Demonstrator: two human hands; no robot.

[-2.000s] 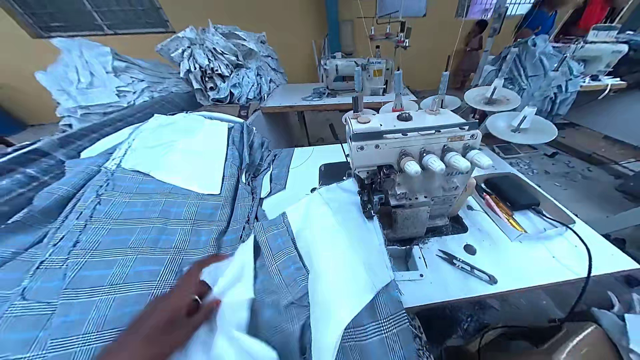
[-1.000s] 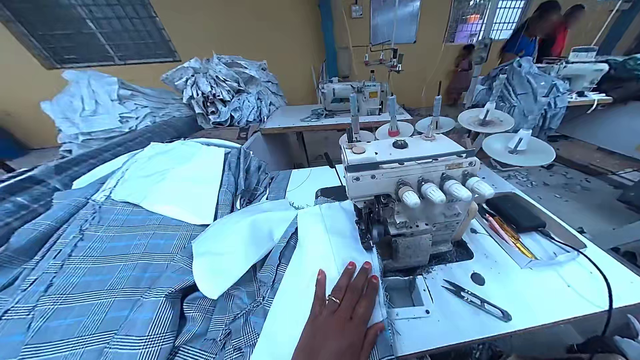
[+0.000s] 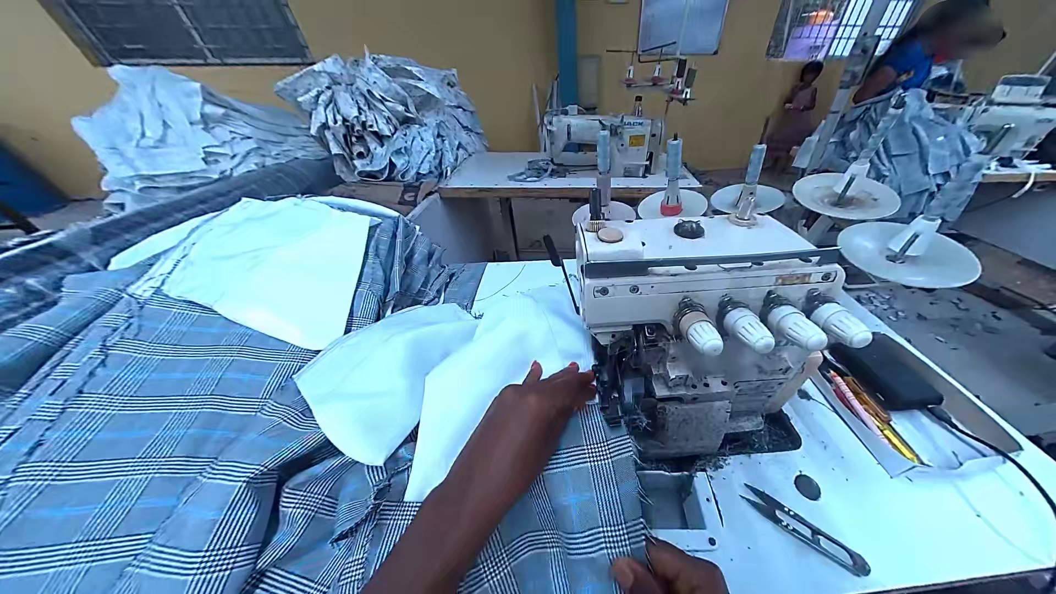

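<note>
My left hand (image 3: 549,396) lies palm down on the white fabric piece (image 3: 495,355) and plaid cloth, its fingertips close beside the presser foot area of the overlock machine (image 3: 709,305). At the bottom edge, my right hand (image 3: 672,569) pinches the frayed right edge of the grey plaid fabric (image 3: 569,495), just below the machine's bed; part of this hand is out of view. The white piece lies on the plaid fabric and reaches the machine's left side. A second white flap (image 3: 379,379) spreads to its left. The needle is hidden from sight.
Thread snips (image 3: 808,528) lie right of the machine, near a black case (image 3: 887,371) and pens in a tray. More plaid cloth with a white panel (image 3: 280,264) fills the left. Behind are fabric piles (image 3: 388,115), another sewing machine (image 3: 606,136) and a person (image 3: 907,58).
My left hand has moved up to the machine from lower on the white fabric. My right hand has come into view at the bottom. Plaid cloth now shows along the machine's left side.
</note>
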